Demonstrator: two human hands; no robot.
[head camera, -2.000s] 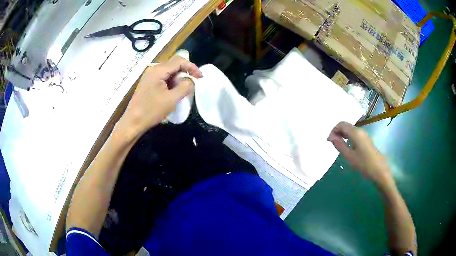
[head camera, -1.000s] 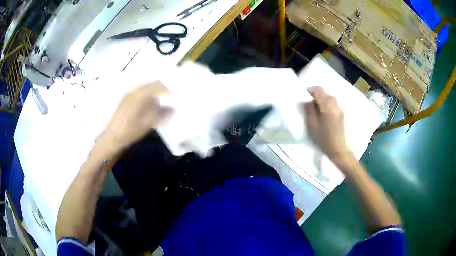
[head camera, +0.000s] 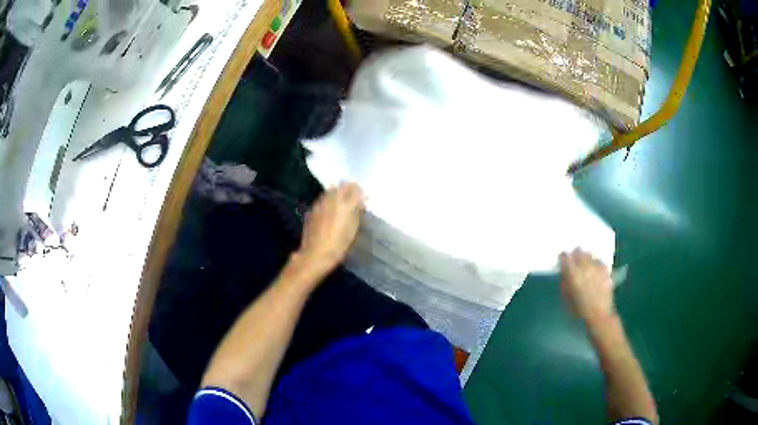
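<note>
A large white fabric piece (head camera: 465, 158) is spread over a pale pile to the right of my lap, its surface washed out by glare. My left hand (head camera: 335, 217) is closed on its near left edge. My right hand (head camera: 586, 278) is closed on its near right corner. Both hands are slightly blurred. The layered edges of the white pile (head camera: 449, 274) show below the fabric's near edge.
Black shears (head camera: 137, 137) and thread snips (head camera: 184, 62) lie on the white machine table (head camera: 100, 332) at left. The machine head (head camera: 62, 141) is at the upper left. Taped cardboard (head camera: 532, 46) and a yellow frame (head camera: 677, 95) stand beyond the fabric. Green floor is at right.
The white fabric has moved from over my lap to the right and lies spread over the pile. Both hands have moved right and down with it. The view has turned, shifting the table leftward.
</note>
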